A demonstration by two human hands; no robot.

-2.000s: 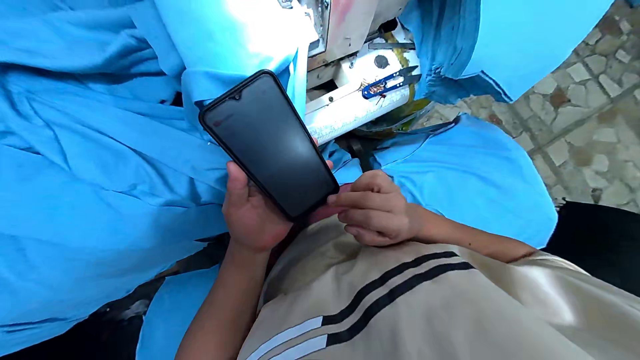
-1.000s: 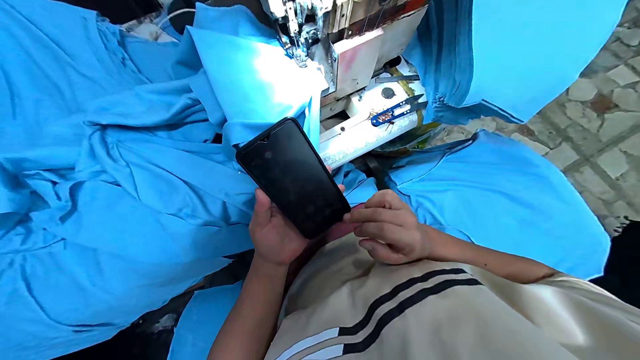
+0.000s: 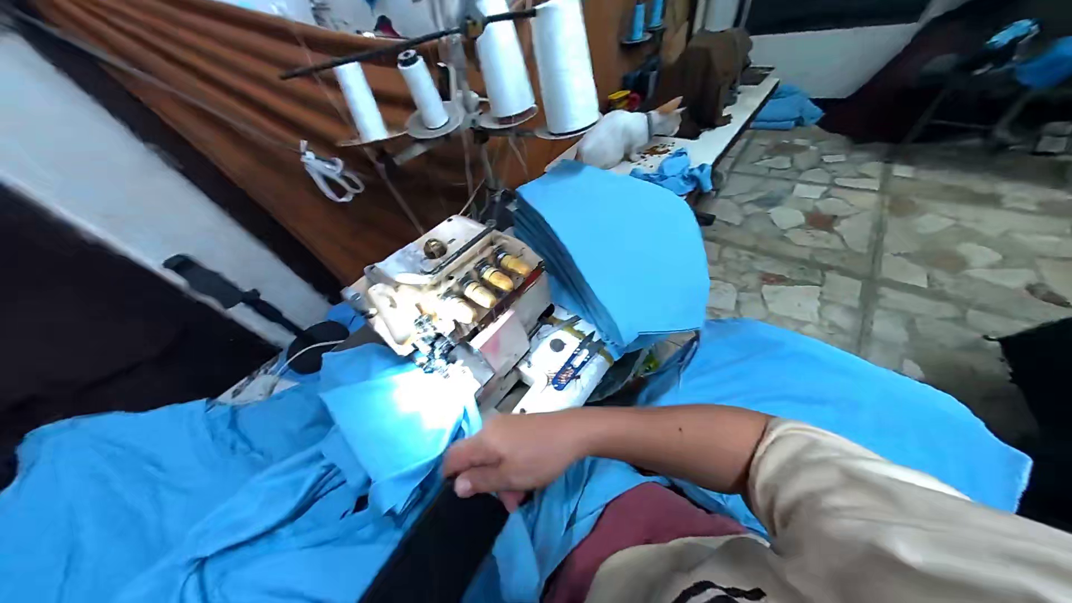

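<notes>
My right hand (image 3: 515,456) reaches in from the right with curled fingers, at the front edge of the blue fabric (image 3: 394,444) and by the upper end of a dark, blurred thing (image 3: 444,544). Whether the fingers grip either one cannot be told. My left hand is out of view. Just beyond my right hand stands an overlock sewing machine (image 3: 502,331), its lamp lighting the fabric under the needle area. Small thread snips with blue handles (image 3: 574,364) lie on the machine's white bed, right of the needle area. No phone can be made out clearly.
A stack of cut blue fabric pieces (image 3: 628,251) sits right of the machine. White thread cones (image 3: 565,67) stand on a rack behind it. A white cat (image 3: 615,138) is on a table farther back. More blue fabric (image 3: 821,410) spreads at the right, beside the stone-patterned floor (image 3: 804,251).
Both earlier frames show a phone in my left hand, with my right hand at its lower edge. Now my left hand is out of view and my right hand is near the fabric. The view has swung upward.
</notes>
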